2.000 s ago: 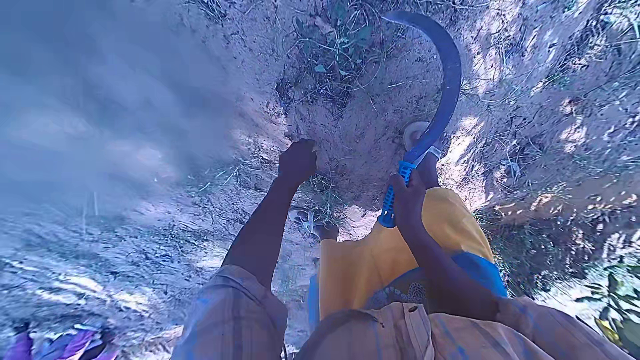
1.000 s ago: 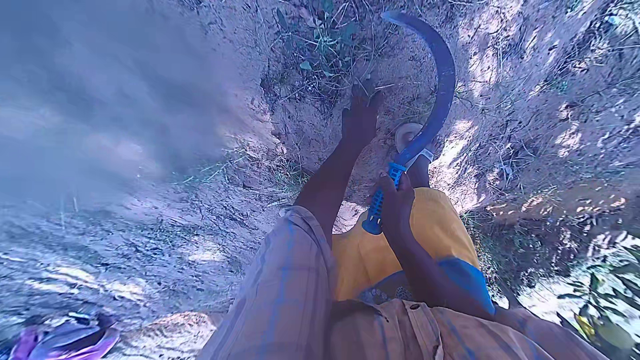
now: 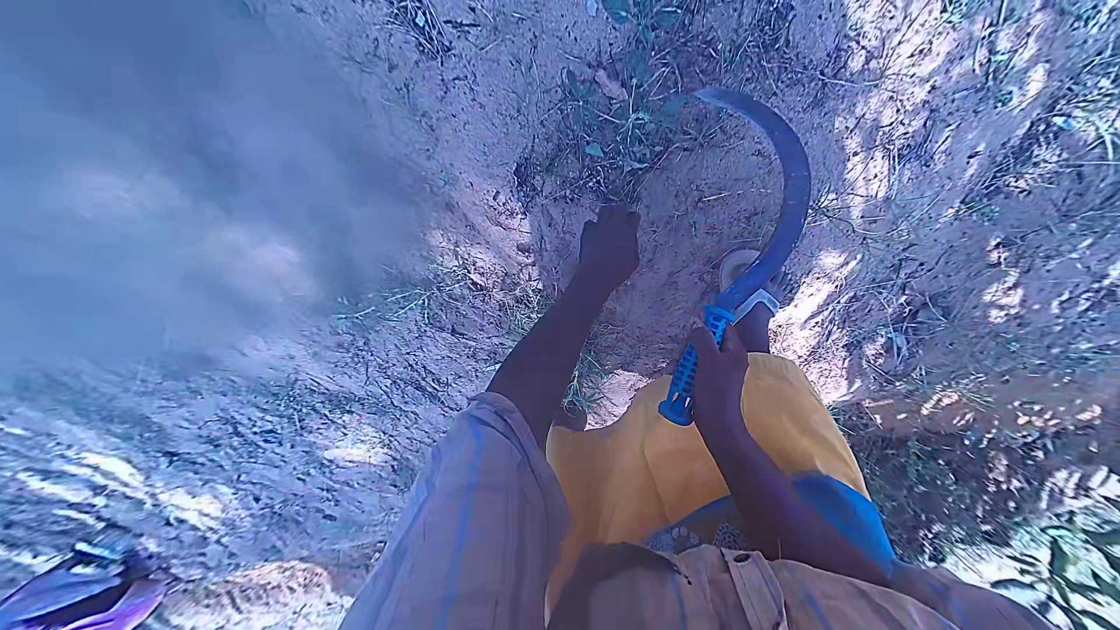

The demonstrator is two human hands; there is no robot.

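My right hand [image 3: 719, 372] grips the blue plastic handle of a sickle [image 3: 794, 188], whose long curved blade arcs up and then back to the left over the soil. My left hand [image 3: 611, 243] is low over bare soil, left of the blade, with its fingers curled; whether it holds anything cannot be told. Just beyond its knuckles grows a small leafy weed [image 3: 632, 127] among dry stems. A yellow cloth [image 3: 700, 437] covers my lap, and my foot in a sandal [image 3: 742, 267] shows behind the lower part of the blade.
Dry grass and scattered stems lie on the ground [image 3: 927, 289] at the right. Green leaves [image 3: 1072, 560] stand in the lower right corner. A purple item [image 3: 87, 595], unclear in kind, lies at the lower left. A grey blur covers the upper left.
My left hand, spread over the soil near the blade a second ago, has drawn back to the left and its fingers have curled. The sickle stays in my right hand.
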